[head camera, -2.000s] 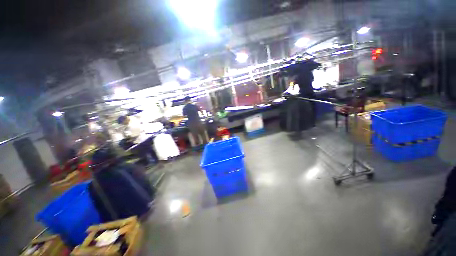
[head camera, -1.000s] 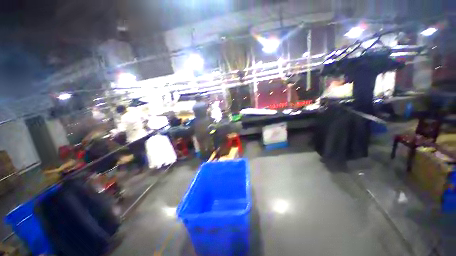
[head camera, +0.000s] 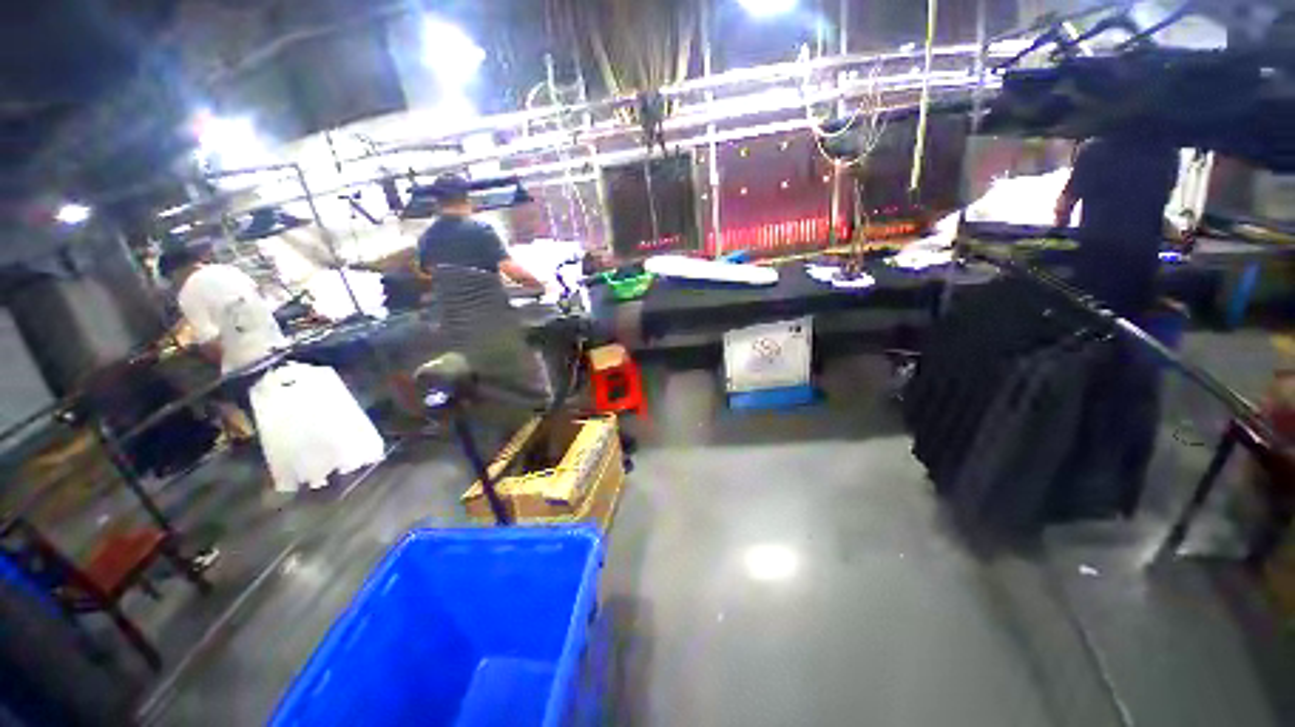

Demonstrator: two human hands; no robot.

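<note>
Neither of my hands is in the picture. A large blue plastic bin (head camera: 533, 597) stands nearest in front of me on the grey floor, cut off by the lower edge. An open cardboard carton (head camera: 580, 490) stands just behind it. On the right, dark garments (head camera: 1023, 398) hang closely packed on a low metal rail (head camera: 1136, 334). More black garments (head camera: 1136, 107) hang high at the upper right.
A red stool (head camera: 616, 384) and a white box on a blue base (head camera: 768, 358) stand by a long dark worktable (head camera: 795, 303). Two people work at the left; a dark figure is at the right. A white garment (head camera: 313, 423) hangs left. Wooden chairs stand at both sides.
The view has moved forward towards the worktable. The blue bin is larger and lower in view, and the carton behind it shows clearly. The right-hand rail is nearer; the free-standing rail has left view.
</note>
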